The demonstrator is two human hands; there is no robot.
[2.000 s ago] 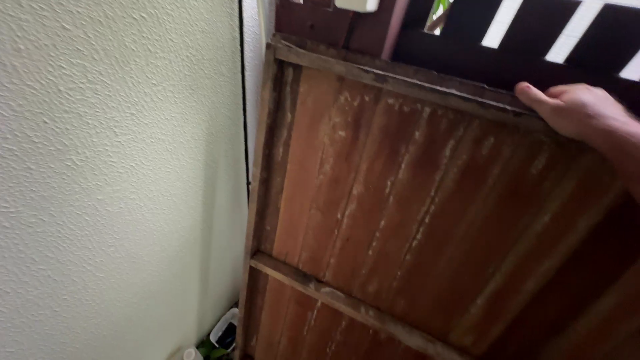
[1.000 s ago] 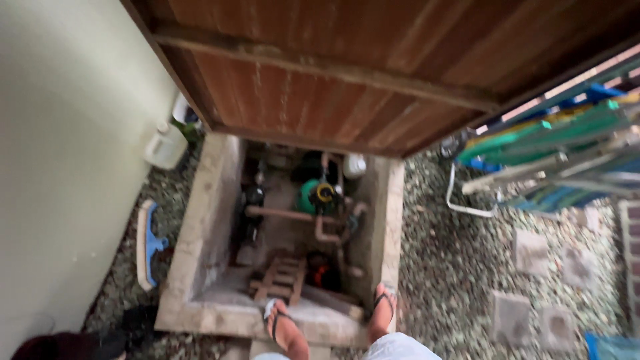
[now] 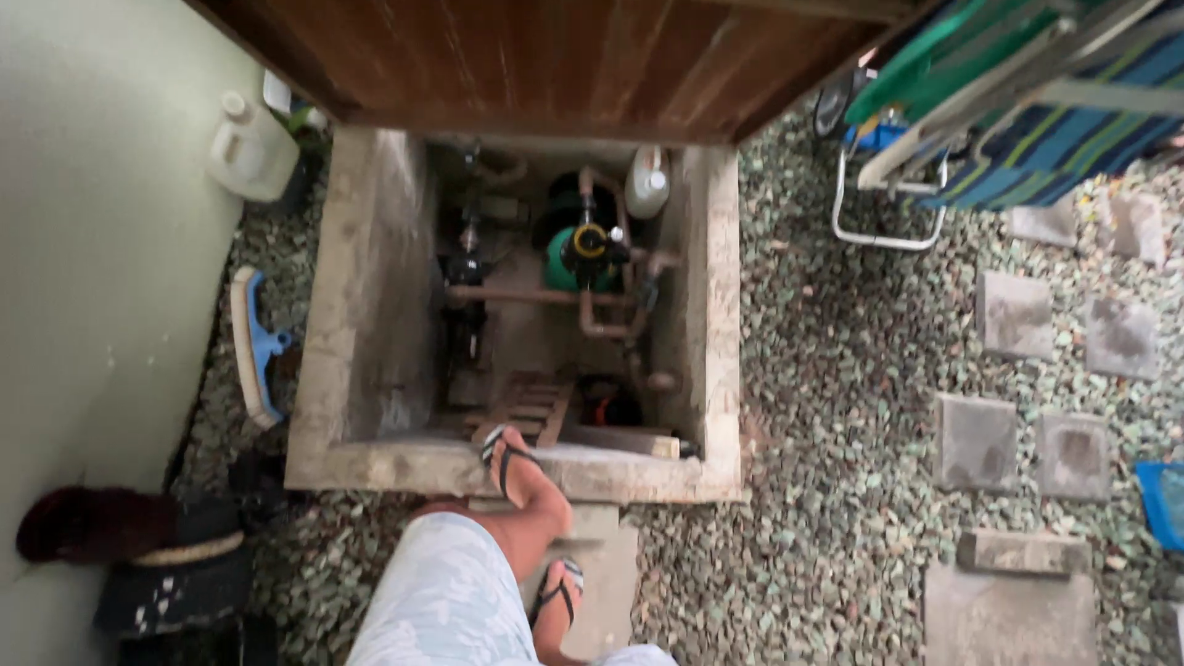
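Note:
Neither of my hands shows in the head view now. A brown wooden panel (image 3: pixel 555 69) stands raised at the far side of a concrete pit (image 3: pixel 723 324). Down in the pit are a green tank (image 3: pixel 561 261) with a black valve head (image 3: pixel 588 254), brown pipes (image 3: pixel 536 296), a dark pump (image 3: pixel 464 268) and a white plastic jug (image 3: pixel 647 185). A small wooden ladder or slatted rack (image 3: pixel 532 407) lies at the near end. My one sandalled foot (image 3: pixel 520 467) rests on the near rim, the other foot (image 3: pixel 558 597) on a step below it.
Left, by the wall (image 3: pixel 102 277), are a white jug (image 3: pixel 254 153) and a blue pool brush head (image 3: pixel 264 347). Folded beach chairs (image 3: pixel 1045 129) lean at upper right. Gravel (image 3: pixel 823 370) and paving slabs (image 3: pixel 976 444) lie right of the pit; a dark pot (image 3: pixel 176 583) is lower left.
The view has swung down from the panel to the pit. A hand on the panel's top edge two seconds ago is out of view. One foot has moved back off the rim.

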